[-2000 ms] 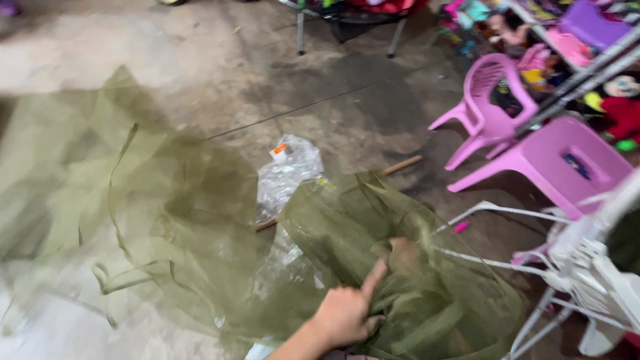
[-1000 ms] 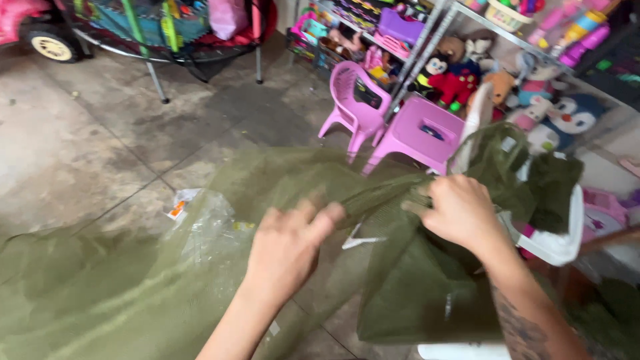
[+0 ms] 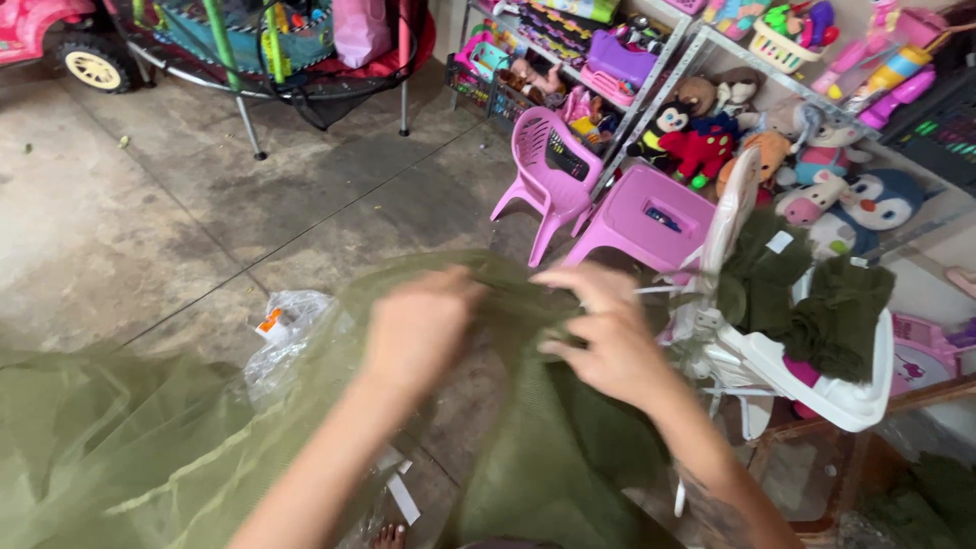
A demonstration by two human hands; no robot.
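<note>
A large sheer olive-green mesh fabric (image 3: 191, 435) spreads across the lower left and hangs down between my arms. My left hand (image 3: 423, 324), blurred, is closed on the upper edge of this mesh. Just right of it, my right hand (image 3: 602, 328) has its fingers spread beside the mesh, thumb and forefinger apart. Clear plastic wrapping (image 3: 286, 343) with an orange and white label lies on the floor, partly under the mesh. Folded dark green fabric bundles (image 3: 831, 313) rest on a white high chair (image 3: 808, 389) at the right.
A pink plastic chair (image 3: 553, 171) and pink plastic table (image 3: 648, 221) stand ahead. Behind them, metal shelves (image 3: 762, 57) hold plush toys and plastic toys. A small trampoline (image 3: 290, 91) filled with toys and a pink toy car (image 3: 34, 30) are at the upper left. A brown frame (image 3: 808, 473) lies lower right.
My left hand has gone from pointing over the mesh to gripping its edge. My right hand, closed on the mesh one second ago, has opened its fingers. The view has shifted.
</note>
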